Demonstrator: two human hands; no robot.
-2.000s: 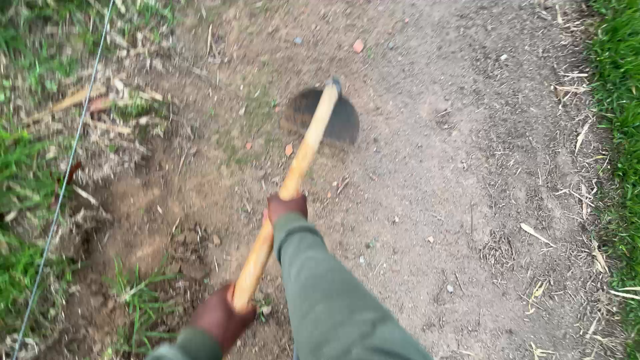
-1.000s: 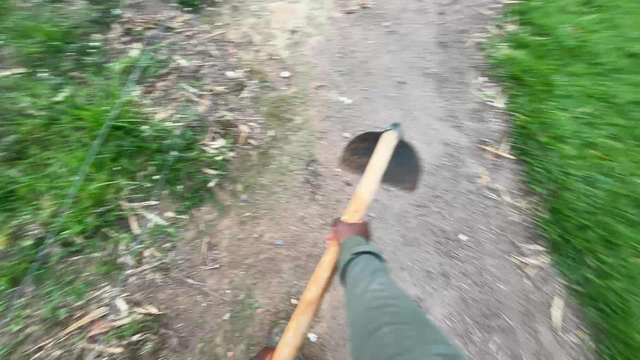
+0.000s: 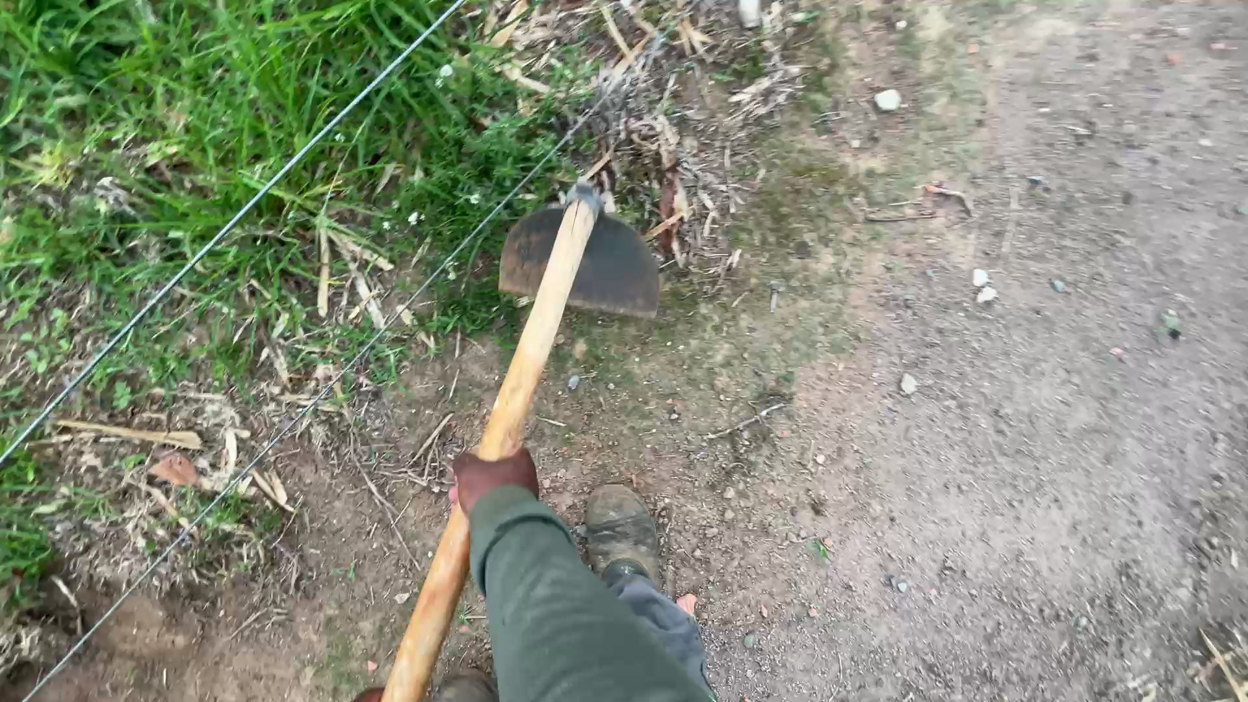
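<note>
A hoe with a long wooden handle (image 3: 531,361) and a dark, rounded metal blade (image 3: 624,268) slants up across the view. My right hand (image 3: 495,478), in a green sleeve, grips the handle around its middle. At the bottom edge a small part of my left hand (image 3: 370,694) shows at the lower handle; most of it is cut off by the frame. The blade is over the border between green grass (image 3: 292,97) and bare soil, close to a thin wire. Whether it touches the ground I cannot tell.
Two wires (image 3: 219,237) run diagonally on the left, over grass and dry stalks. A dirt path (image 3: 1024,468) with small stones (image 3: 887,99) lies to the right. My boot (image 3: 621,526) stands on soil below the blade, and part of another shows at the bottom edge.
The hoe blade has moved from over the path to the grass border at the left, by the wire. My right hand has kept its grip. The view has turned toward the left side.
</note>
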